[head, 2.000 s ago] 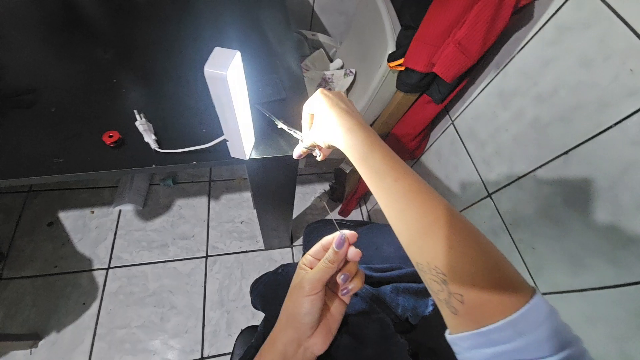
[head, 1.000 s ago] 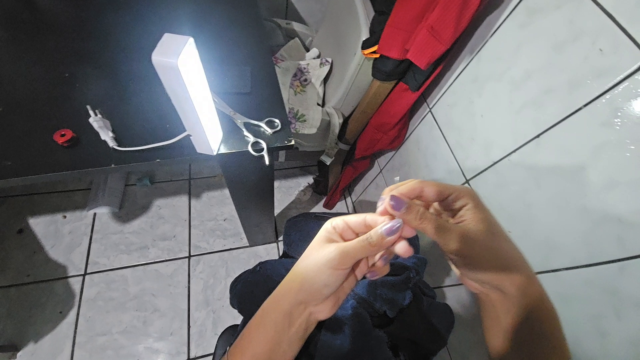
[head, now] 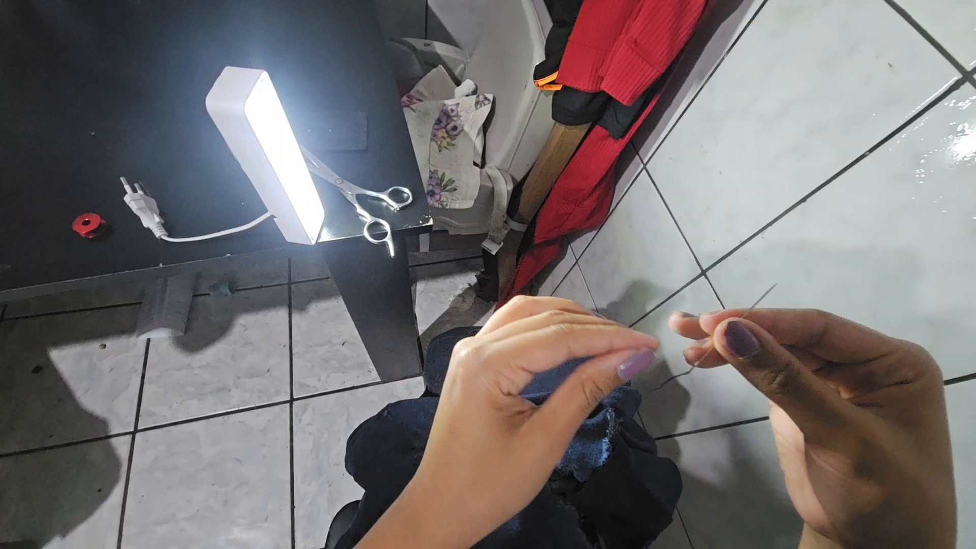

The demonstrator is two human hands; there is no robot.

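Note:
My right hand pinches a sewing needle between thumb and forefinger, its tip pointing up and away. A short length of dark thread hangs from the same fingers toward my left hand. The thumb and forefinger of my left hand are pinched together; whether thread lies between them cannot be seen. Dark blue fabric is bunched below both hands. Metal scissors rest at the black table's corner, partly behind a lit white lamp. A red bobbin lies farther left.
The lamp's cable ends in a white plug on the black table. Beyond the table corner are floral cloth and a white plastic container. Red garments hang by a wooden post. Pale floor tiles surround the table leg.
The scissors, held in my right hand two seconds ago, now lie on the table. My hands, together one second ago, are apart, with the needle in the right one.

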